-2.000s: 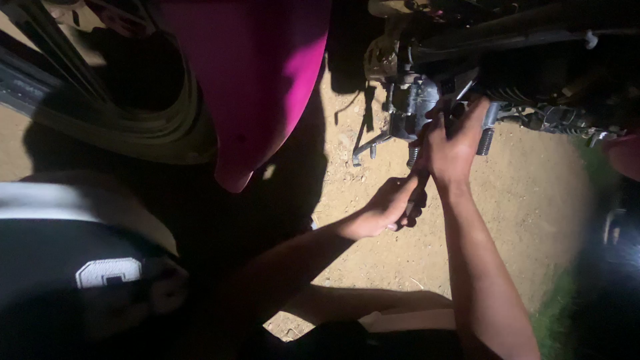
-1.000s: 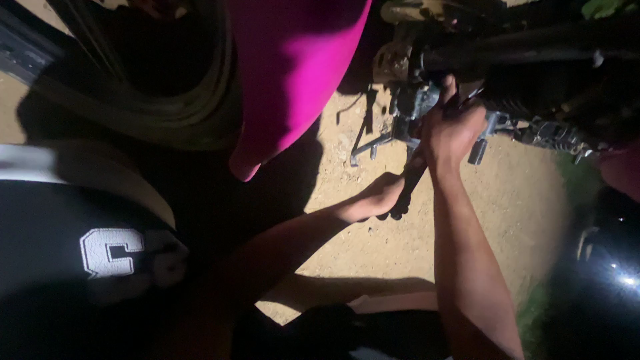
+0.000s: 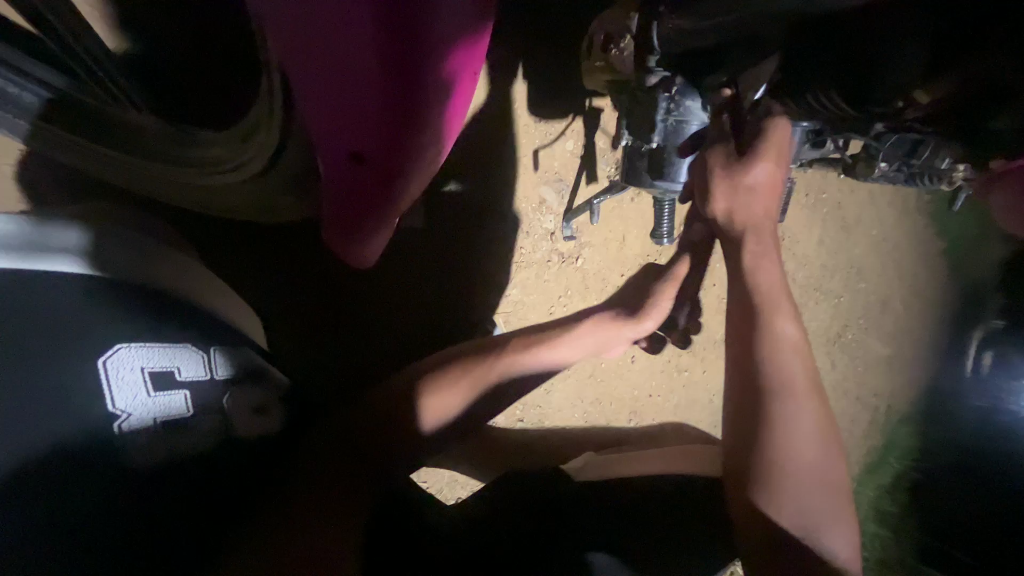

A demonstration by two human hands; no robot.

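My right hand [image 3: 744, 172] is at the underside of a motorcycle engine [image 3: 660, 148], its fingers curled around a dark object. A shiny metal part shows just above the fingers; whether it belongs to the held object is unclear. My left hand [image 3: 660, 300] is just below, its raised fingers meeting the base of my right hand and its other fingers bent in shadow. Whether it holds anything is hidden. A ribbed metal peg or spring [image 3: 663, 220] juts from the engine beside my hands.
A pink body panel [image 3: 384, 136] hangs left of the engine, next to a dark wheel [image 3: 264, 160]. A metal pedal or lever [image 3: 588, 210] sticks out over sandy ground [image 3: 864, 264]. At left is a dark garment [image 3: 48, 336] with white lettering. Grass [image 3: 888, 472] lies at lower right.
My left hand has moved slightly up toward my right hand. My right hand stays at the engine, its grip a little shifted.
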